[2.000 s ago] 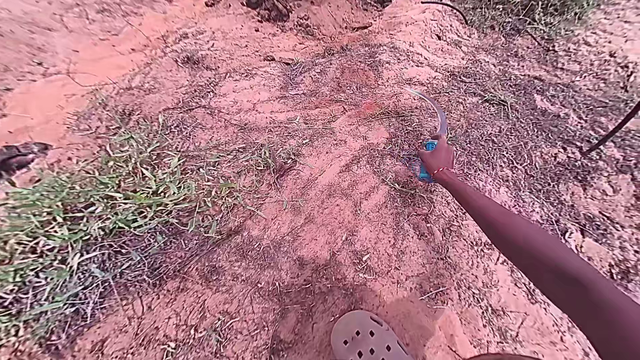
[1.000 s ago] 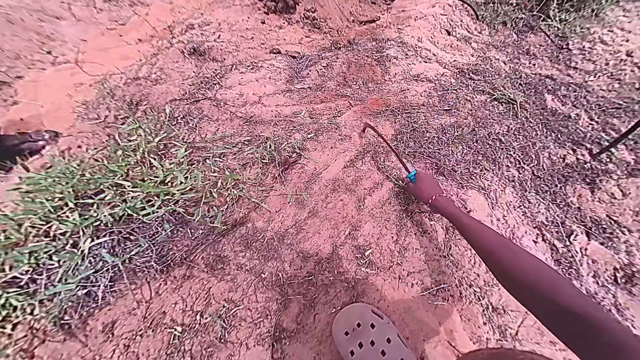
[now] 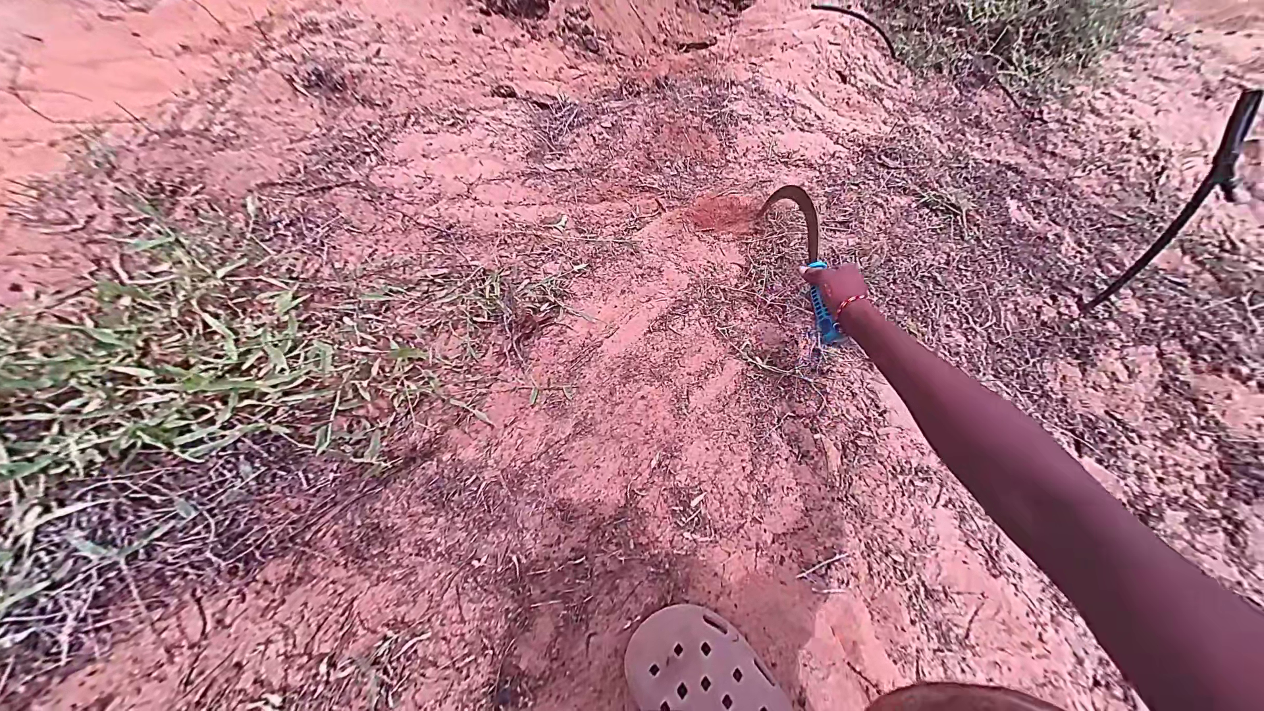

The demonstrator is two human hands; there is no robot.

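Observation:
My right hand point(image 3: 839, 286) is closed round the blue handle of a sickle point(image 3: 812, 222), right of the middle of the view. The curved dark blade rises from the fist and bends to the left, its tip at a patch of loose, redder soil point(image 3: 726, 212). Dry grass stems point(image 3: 775, 336) lie on the ground beside and below the handle. A red and white string circles my right wrist. My left hand is not in view.
Green grass point(image 3: 227, 355) grows at the left over dry stalks. A black hose point(image 3: 1170, 237) stands out at the right, and another dark tube point(image 3: 859, 20) curves at the top. A beige perforated clog point(image 3: 696, 662) is at the bottom. Bushy grass point(image 3: 1007, 35) grows at the top right.
The sickle, pointing up and left from my fist a second ago, now has its blade arched with more of the blue handle showing. A dark object at the left edge has left the view.

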